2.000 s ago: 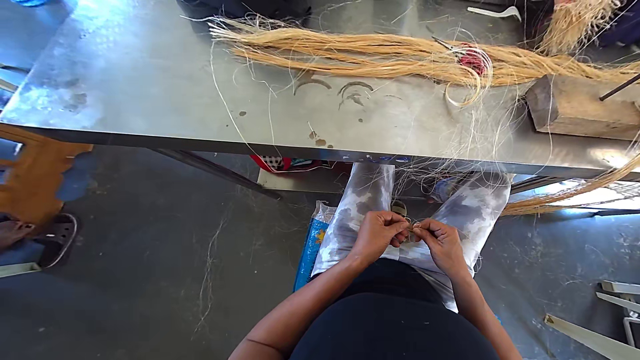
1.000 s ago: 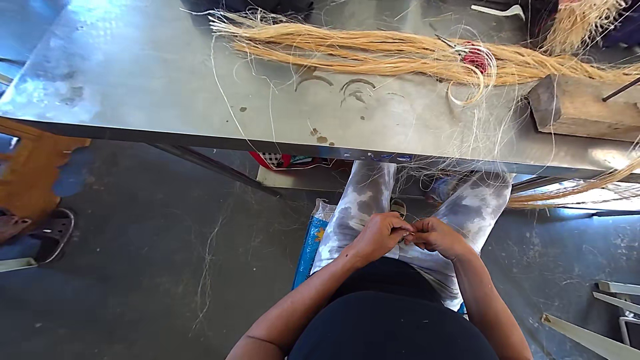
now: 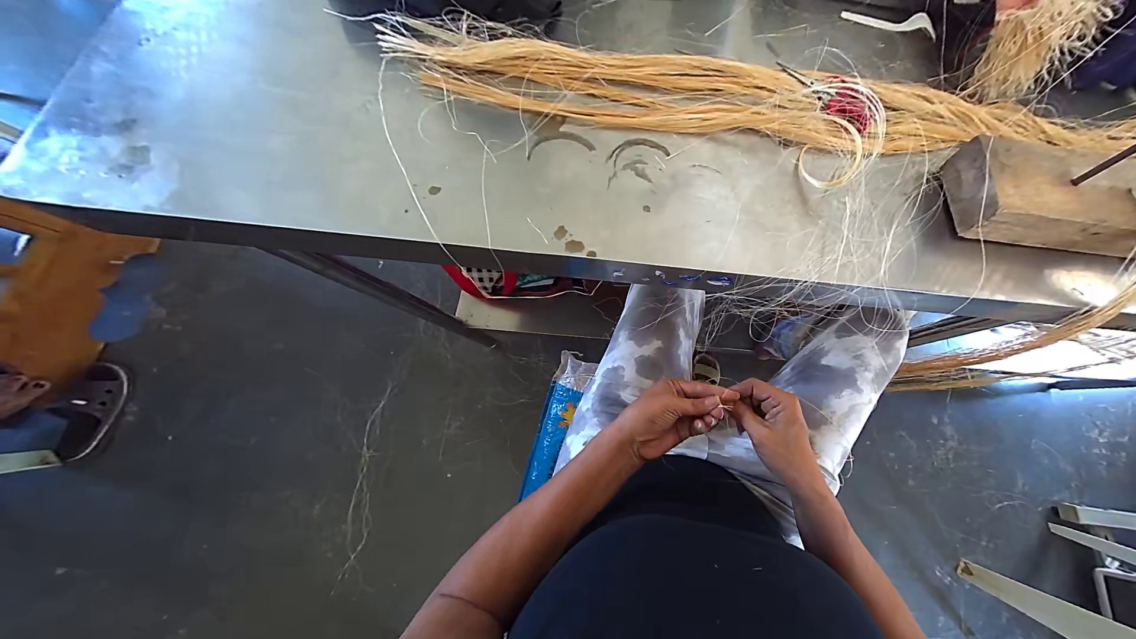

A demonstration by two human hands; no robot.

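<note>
Above my lap, my left hand [image 3: 679, 415] and my right hand [image 3: 774, 424] meet at the fingertips, pinching a thin pale fibre strand [image 3: 726, 406] between them. Its ends are too fine to follow. Beyond my knees, a long bundle of straw-coloured plant fibre [image 3: 621, 84] lies along the metal table. On the bundle rests a red object [image 3: 849, 105] with pale strips looped around it and a thin dark point sticking out. Loose fibres [image 3: 852, 240] spread over the table's near edge toward my legs.
The metal table [image 3: 311, 169] crosses the view. At its right stands a wooden block [image 3: 1038, 195] with a metal rod. A blue packet [image 3: 550, 426] is beside my left leg. Another person's sandalled foot [image 3: 93, 408] shows at far left, and metal chair legs [image 3: 1047, 603] at lower right.
My hands have stayed together above my lap while the fingers shifted. The left palm is turned more upward now than one second ago. The bundle and the block have not moved.
</note>
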